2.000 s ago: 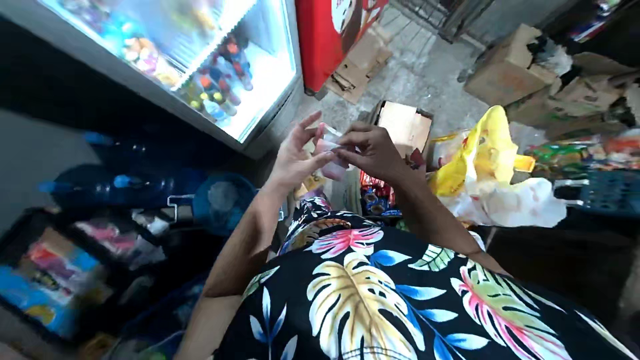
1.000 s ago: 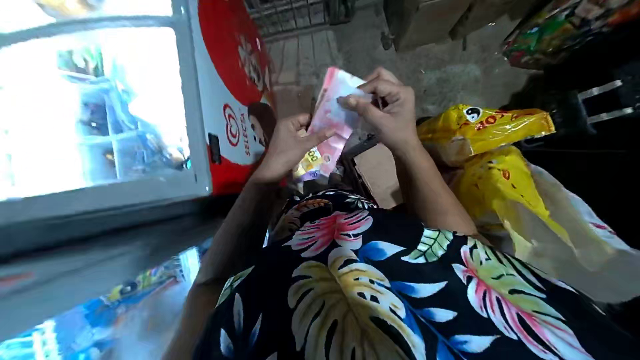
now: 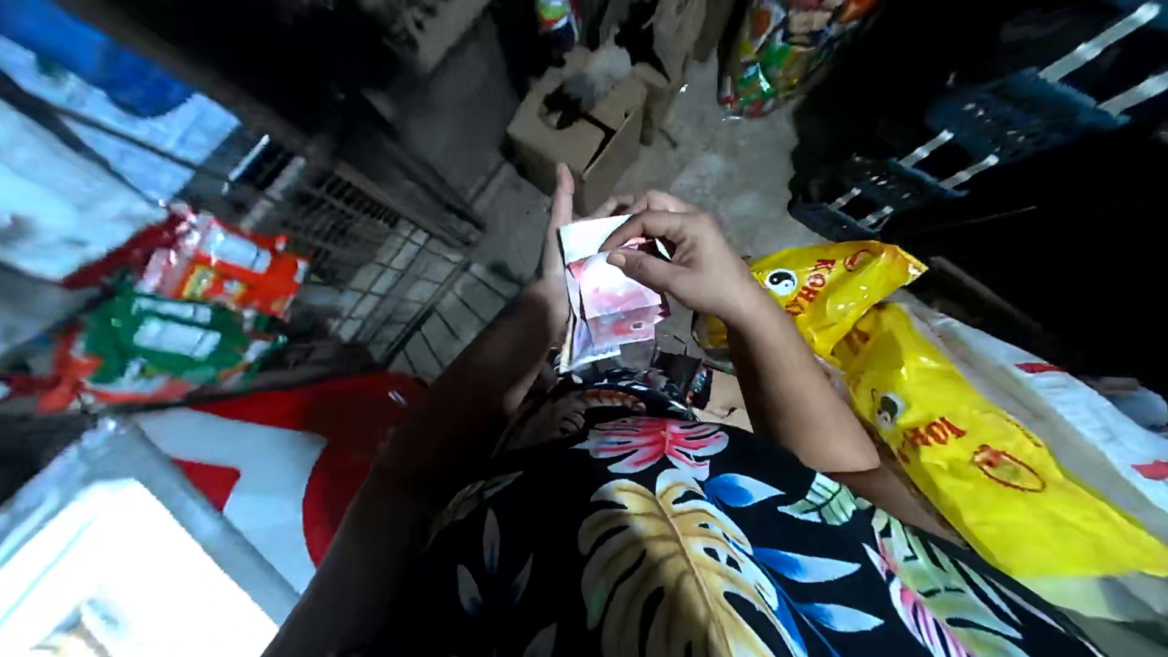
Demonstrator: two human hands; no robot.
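Note:
A small stack of pink and white paper pieces (image 3: 610, 297), which look like banknotes, lies in my left hand (image 3: 557, 246). The left thumb stands up past the stack's left edge, and most of the palm is hidden under it. My right hand (image 3: 684, 251) pinches the upper part of the pieces between thumb and fingers. Below both hands is the front of a black floral garment (image 3: 675, 538).
Yellow printed plastic bags (image 3: 958, 447) lie at the right. An open cardboard box (image 3: 584, 128) stands ahead on the concrete floor. Dark plastic crates (image 3: 912, 182) are at the upper right, a wire rack (image 3: 401, 265) at the left, and a lit red-and-white freezer (image 3: 228, 456) at the lower left.
The view has swung to the right, away from the lit freezer. The pink and white pieces now lie flatter across my left hand, with my right hand on their upper part.

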